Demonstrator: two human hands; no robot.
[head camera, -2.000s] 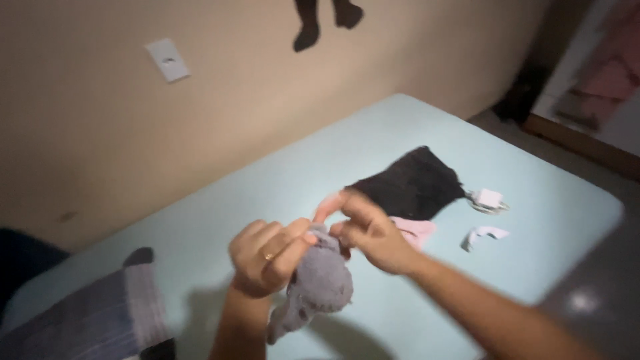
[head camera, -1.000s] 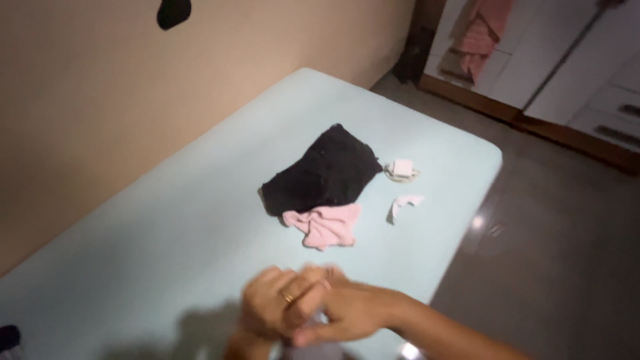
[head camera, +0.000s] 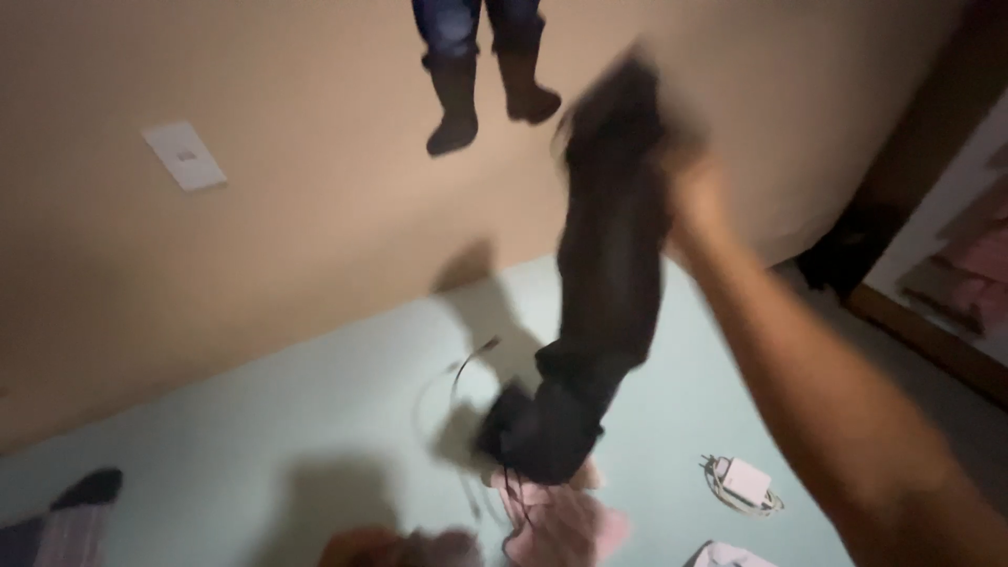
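A long black garment (head camera: 610, 260) hangs from my right hand (head camera: 693, 181), which is blurred and closed on its upper part. The garment's lower end is bunched just over a pink cloth (head camera: 551, 520) on the light blue bed surface. A thin dark cord (head camera: 472, 364) curves out beside the garment's lower end. At the bottom edge, my left hand (head camera: 366, 547) is blurred and mostly cut off; whether its fingers are apart cannot be told, nor can what lies against it.
A white charger with coiled cable (head camera: 743, 482) and a white item (head camera: 728, 556) lie at the right. Striped fabric (head camera: 71, 535) with a dark end is at lower left. The wall bears a socket plate (head camera: 185, 156) and a figure's booted legs (head camera: 453, 94).
The black garment, flat on the bed before, is now lifted in my right hand. My hands, together earlier, are apart. The cord has come into sight.
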